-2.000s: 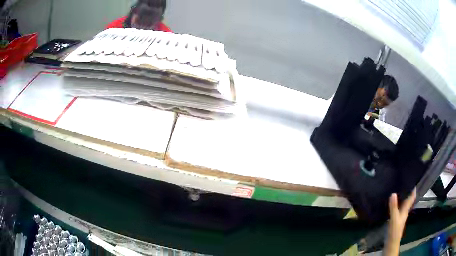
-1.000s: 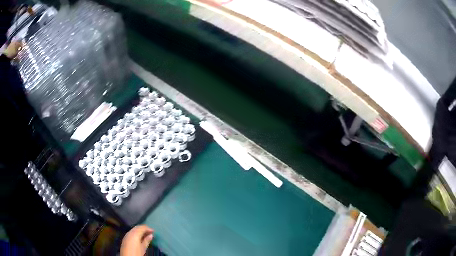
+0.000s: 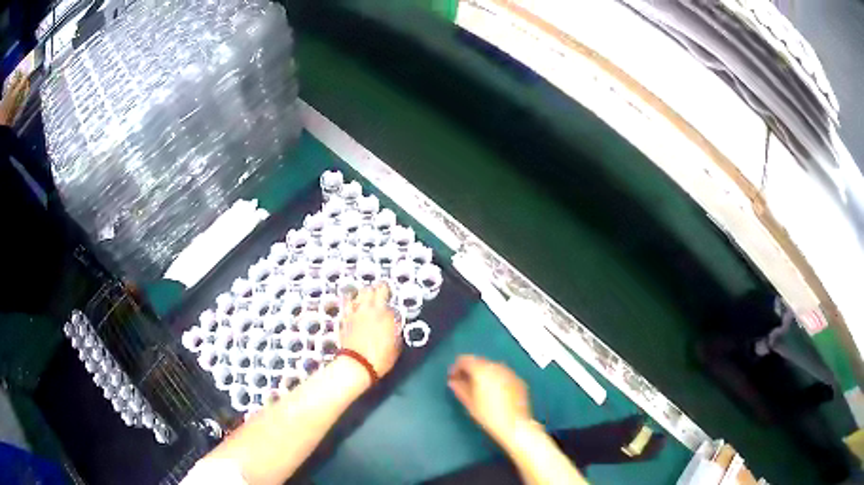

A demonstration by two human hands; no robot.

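Note:
My left hand [image 3: 371, 332], with a red band at the wrist, is over the right part of the hub tray [image 3: 379, 365], its fingertips among white ring-like hubs [image 3: 313, 242]. Whether it grips one is unclear. My right hand [image 3: 493, 393] is above the teal mat, right of the tray, its fingers bent; nothing clear shows in it. One hub [image 3: 416, 332] lies apart at the tray's right edge. A black jig [image 3: 597, 445] with a yellow patch lies at the lower right, partly hidden by my right forearm.
White blades lie along the bench's far edge [image 3: 516, 322] and beside the tray [image 3: 218, 244]. A clear blister stack [image 3: 171, 123] stands upper left. A smaller hub tray [image 3: 114, 379] and wire rack are lower left. A white shelf curves along the right. Another person's hand [image 3: 14, 99] shows upper left.
The view has swung from the shelf to the bench. My left hand has moved up onto the hubs. My right hand, earlier at the black jigs on the shelf, is now over the mat.

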